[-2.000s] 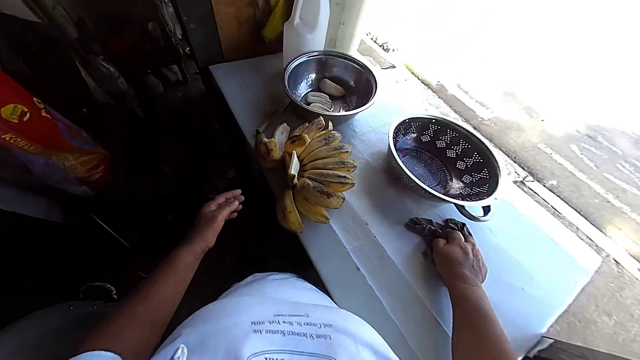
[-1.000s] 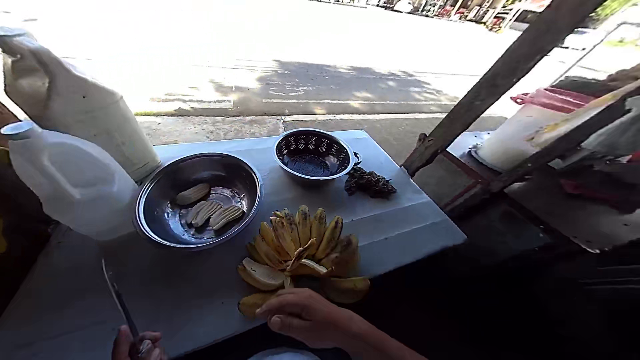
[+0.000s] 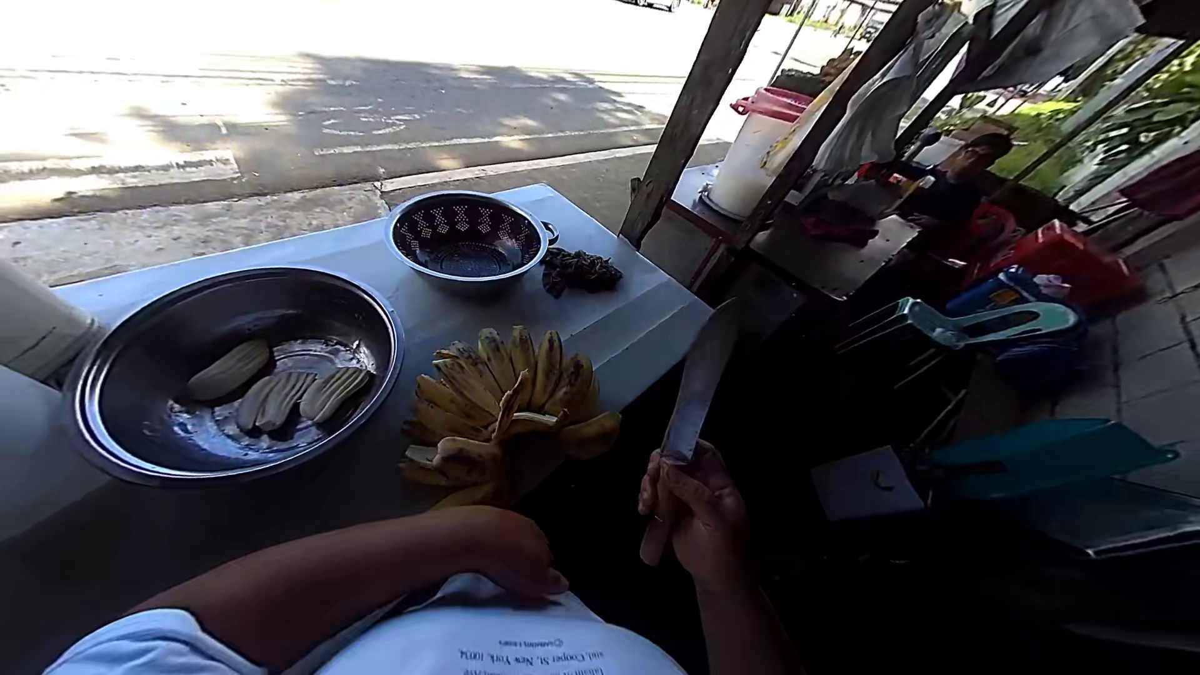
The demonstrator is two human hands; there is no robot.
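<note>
My right hand grips a knife by its handle, with the wide blade pointing up past the table's edge. My left hand rests against the front of my white shirt, its fingers mostly hidden. In front lies a bunch of ripe bananas, with peels and some opened ones among them. A steel bowl at the left holds several sliced, peeled bananas. Behind the bunch stands a dark colander with a steel rim, and beside it lies a crumpled black plastic bag.
A white table carries these things; white containers stand at its left end. A wooden post rises beyond the right corner. Further right are a white bucket with a pink lid, a teal chair and a seated person.
The knife, in my left hand one second ago, is now in my right hand. My right hand has left the bananas, and my left hand has come to my shirt. The view has swung right.
</note>
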